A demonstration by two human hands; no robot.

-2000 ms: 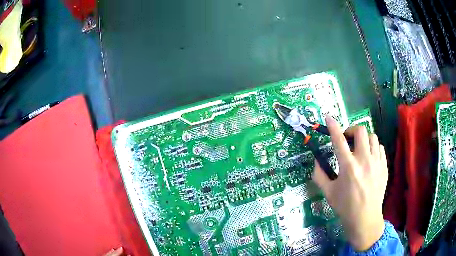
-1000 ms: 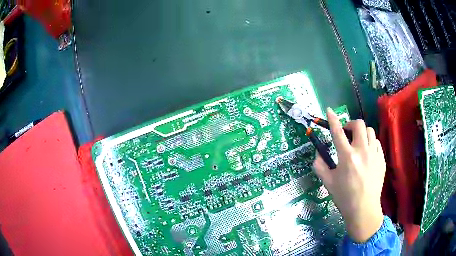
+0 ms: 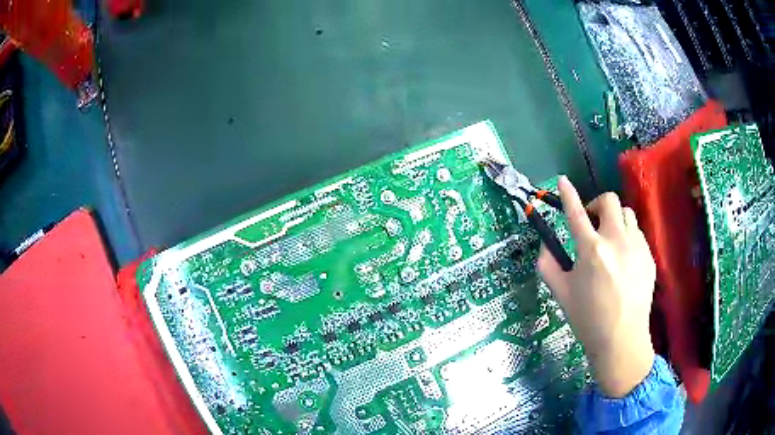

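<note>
A large green circuit board (image 3: 340, 293) lies solder side up, tilted in view, and runs out at the bottom edge. My right hand (image 3: 603, 280), bare with a blue sleeve, is closed around the dark handles of the diagonal cutters (image 3: 514, 183), which have orange near the pivot. The cutter jaws point up and left, at the board's upper right corner area. I cannot tell if the tips touch the board. My left hand is not in view.
Red foam pads (image 3: 72, 331) lie at the left and right (image 3: 667, 246) of the board. A second green board (image 3: 739, 246) is at the far right. A clear plastic bag (image 3: 646, 68) lies at the upper right, and a marker pen (image 3: 27, 244) at the left edge.
The view has shifted, so the board and pads sit further left. The cutter tips have moved across the board towards its upper right corner. A bit of a hand at the bottom left is gone.
</note>
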